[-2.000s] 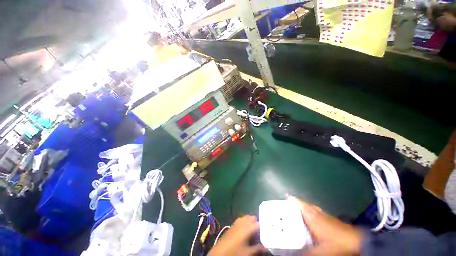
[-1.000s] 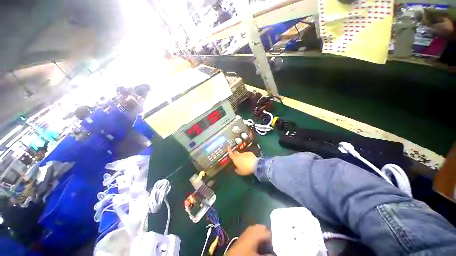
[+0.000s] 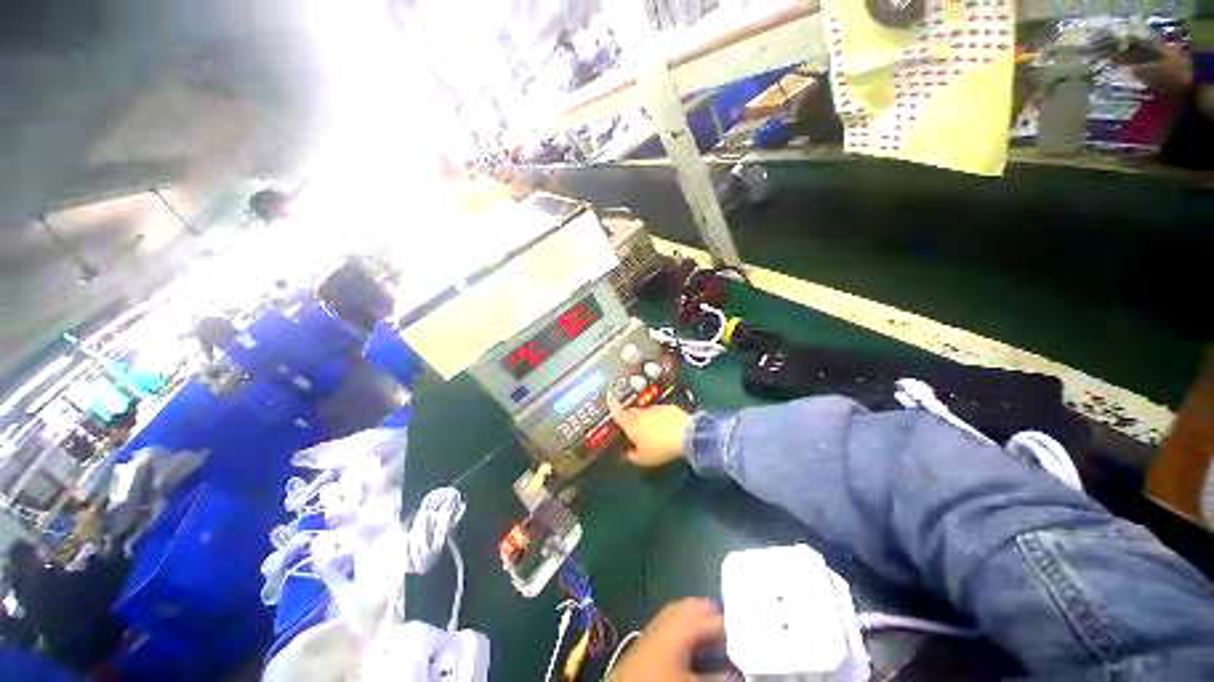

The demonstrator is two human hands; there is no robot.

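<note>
A white power cube [image 3: 786,616] is at the bottom centre, socket holes facing up, its cord leaving to the right. My left hand [image 3: 676,642], cut off by the bottom edge, is at its left side; its fingertips are hidden behind the cube. My right hand [image 3: 651,433] reaches over the bench, one fingertip at the keypad of the lower grey DC electronic load [image 3: 586,410], with nothing held. The upper meter [image 3: 553,340] shows red digits. A small board with a red glow [image 3: 539,549] lies in front of the load, with coloured wires.
A black power strip [image 3: 852,384] with a white plug [image 3: 916,393] is at the right, partly behind my sleeve. White cubes with cords [image 3: 439,653] are heaped at left, beside blue bins [image 3: 200,546]. A yellow sheet [image 3: 925,87] hangs above. Tangled leads [image 3: 699,336] lie right of the instruments.
My right hand has left the cube and reached forward to the load's keypad, staying there over the last second. My left hand has stayed at the cube. The view has shifted slightly.
</note>
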